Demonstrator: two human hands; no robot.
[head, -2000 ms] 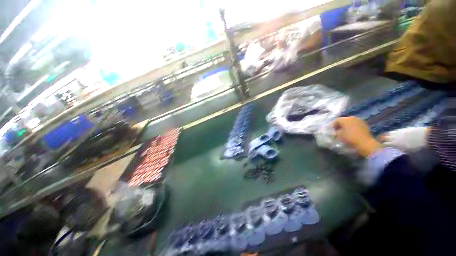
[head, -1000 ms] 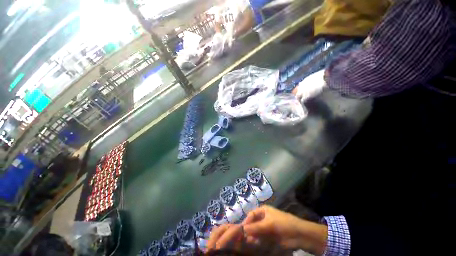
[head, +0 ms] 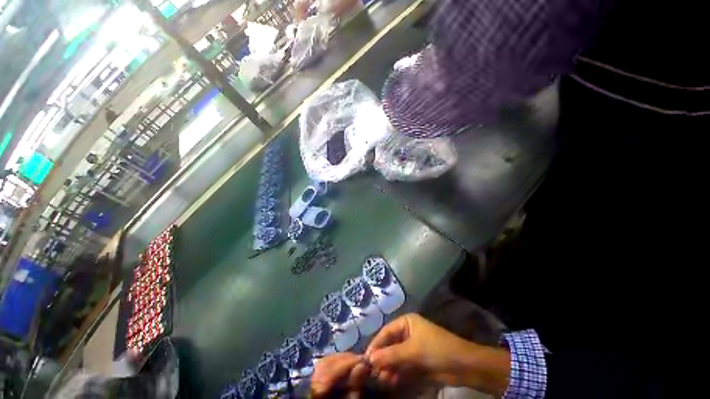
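My right hand [head: 416, 352], with a checked cuff, is above the near ends of the blue-grey housing units [head: 314, 333], its fingertips pinched together. My left hand [head: 339, 374] meets it at the fingertips and is cut off by the bottom edge. Whether a small part is between the fingers cannot be told. The units stand in a slanting row, each with a round patterned head and a rounded flap; my hands hide some flaps. A pile of small black parts [head: 314, 256] lies beyond the row.
Plain blue-grey shells [head: 315, 217] lie beside a second row of units [head: 268, 195]. An open clear bag [head: 319, 148] and a smaller clear bag [head: 416, 160] are farther off, near a neighbour's striped sleeve [head: 444, 86]. Red-and-white parts [head: 152, 288] are at left.
My right hand has gone from the smaller bag to the near row, where my hands have stayed together since one second ago. The neighbour's striped arm has moved in beside the bags. The view has shifted.
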